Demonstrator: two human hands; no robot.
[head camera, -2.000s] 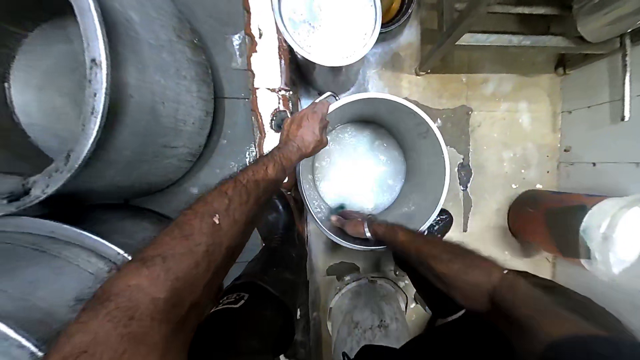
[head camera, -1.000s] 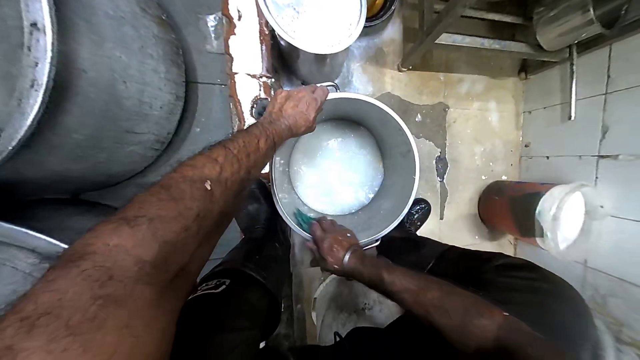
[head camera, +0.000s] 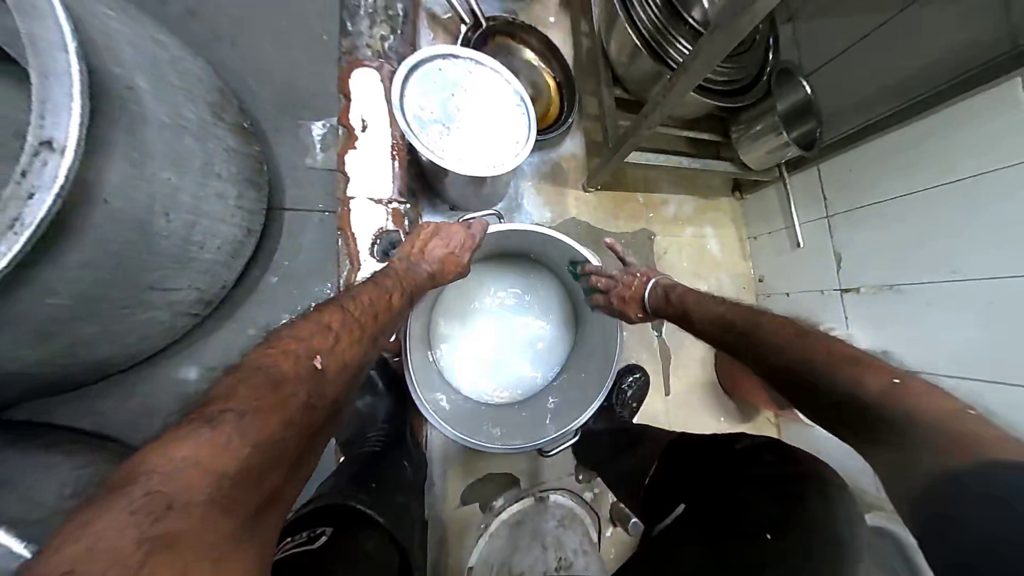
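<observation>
A large round metal pot (head camera: 512, 424) stands on the wet floor between my boots, with cloudy, sudsy liquid (head camera: 502, 332) in its bottom. My left hand (head camera: 444, 252) grips the pot's upper left rim beside a loop handle (head camera: 482, 216). A second handle (head camera: 560, 445) shows at the lower right. At the upper right rim, my right hand (head camera: 620, 284) presses a green scouring pad (head camera: 578, 272) against the wall, thumb and fingers partly spread. A metal bangle (head camera: 652, 296) circles that wrist.
Huge metal vessels (head camera: 160, 200) stand at the left. Beyond the pot are a lidded pot (head camera: 466, 110) and a frying pan (head camera: 552, 80). A metal rack (head camera: 680, 160) with stacked pans is at the upper right, a reddish container (head camera: 744, 384) at the right, and a round lid-like object (head camera: 536, 540) below.
My right hand has moved with the green pad from the pot's lower rim to its upper right rim. My left hand stays at the upper left rim. The view has shifted.
</observation>
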